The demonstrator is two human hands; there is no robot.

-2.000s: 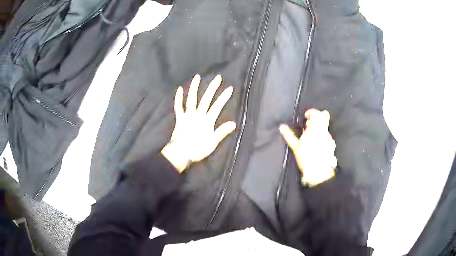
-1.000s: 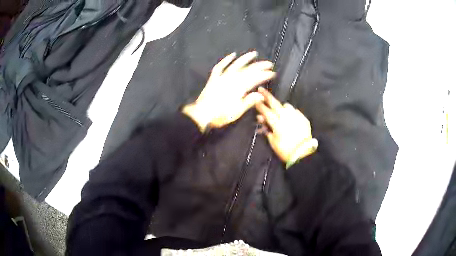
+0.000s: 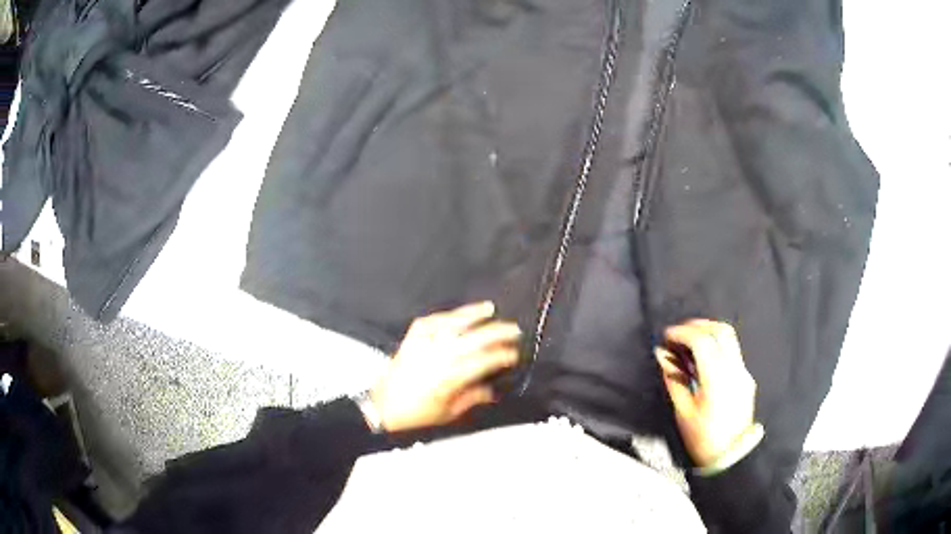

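Observation:
A dark zip-front jacket [image 3: 417, 188] lies spread on the white table, its front open. One toothed zipper edge [image 3: 579, 188] runs down to the hem; the other [image 3: 657, 136] is to its right, with smoother lining [image 3: 605, 282] between them. My left hand [image 3: 448, 370] is at the hem beside the lower end of the left zipper edge, fingers bent and slightly blurred; its grip on the cloth cannot be told. My right hand [image 3: 714, 391] is curled on the right front panel near the hem, around a small dark tool, mostly hidden by the fingers.
Another dark garment with a zipper [image 3: 136, 156] lies at the left on the white table [image 3: 282, 136]. Dark cloth [image 3: 918, 480] shows at the lower right edge. Speckled grey floor [image 3: 198, 386] shows at lower left. My pale studded front [image 3: 511, 485] is close to the hem.
My hands have parted from the middle of the jacket and moved down to the hem, left hand to the left, right hand to the right. More of the hem and floor shows.

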